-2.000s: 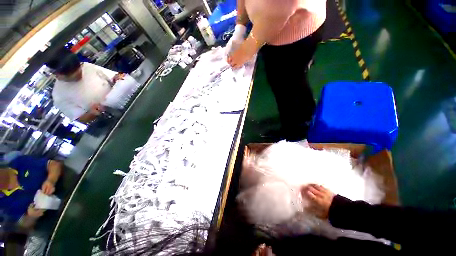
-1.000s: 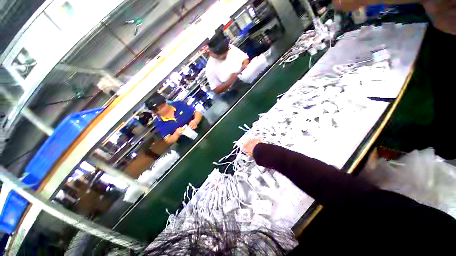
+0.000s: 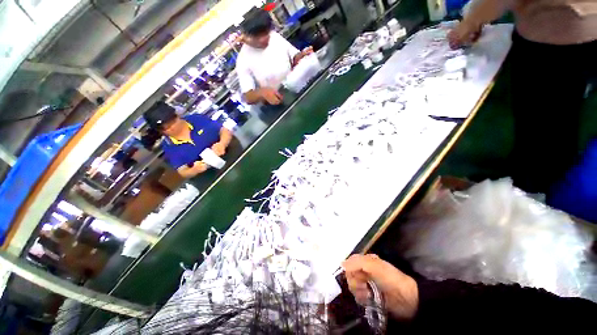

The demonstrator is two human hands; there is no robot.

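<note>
White corded units [image 3: 281, 262], likely adapters, lie in a long heap on a white sheet [image 3: 376, 203], their cords sticking out along the far edge. My right hand [image 3: 383, 284], in a dark sleeve, is beside the bench's near edge at the bottom. Its fingers are curled round a shiny, clear strip that looks like bag film [image 3: 376, 309]; whether a unit is also in the hand cannot be told. My left hand is not in view. Hair covers the heap's near end.
A carton of clear bags [image 3: 504, 235] stands right of the bench. A coworker [image 3: 546, 85] reaches over the heap's far end. Two people [image 3: 193, 141] work across the green belt [image 3: 262, 150]. A blue stool [image 3: 579, 186] is at the right edge.
My right hand went from the bag carton to the far edge of the heap, then came back to the bench's near edge. The view has swung left from the carton towards the bench.
</note>
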